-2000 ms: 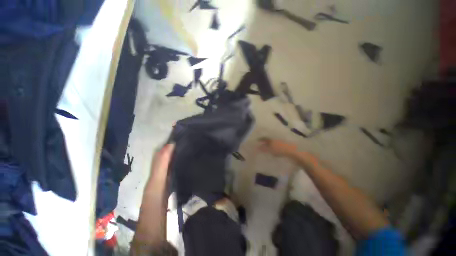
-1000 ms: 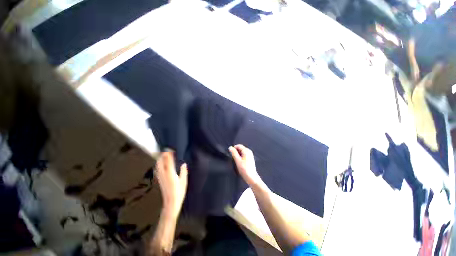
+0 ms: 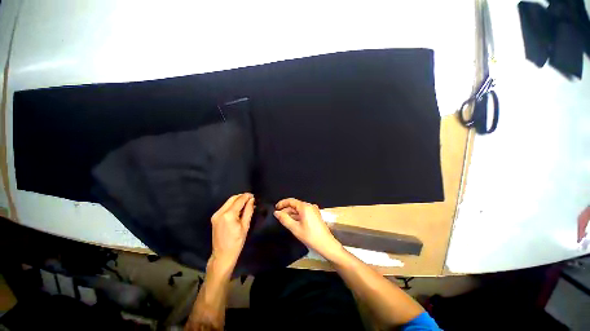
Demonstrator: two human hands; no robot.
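A long black cloth panel [image 3: 349,129] lies flat across the table. A slightly greyer, smaller black cloth piece [image 3: 174,168] lies over its left part and hangs over the table's front edge. My left hand [image 3: 231,226] pinches the smaller piece near its right edge, with thumb and fingertips together. My right hand [image 3: 304,223] is just right of it, thumb and fingers close together at the cloth's edge; whether cloth is between them is hard to tell. A thin white chalk line [image 3: 235,101] shows above the smaller piece.
Shears with dark handles [image 3: 480,111] lie right of the panel, blades pointing away. A grey metal weight [image 3: 375,239] lies near the front edge, right of my right hand. Black pieces [image 3: 555,35] lie at the far right. Scraps litter the floor below the table.
The view has gone from the floor to the table, now squarely over the panel. The smaller cloth lies spread on the panel's left part. My hands have come closer together.
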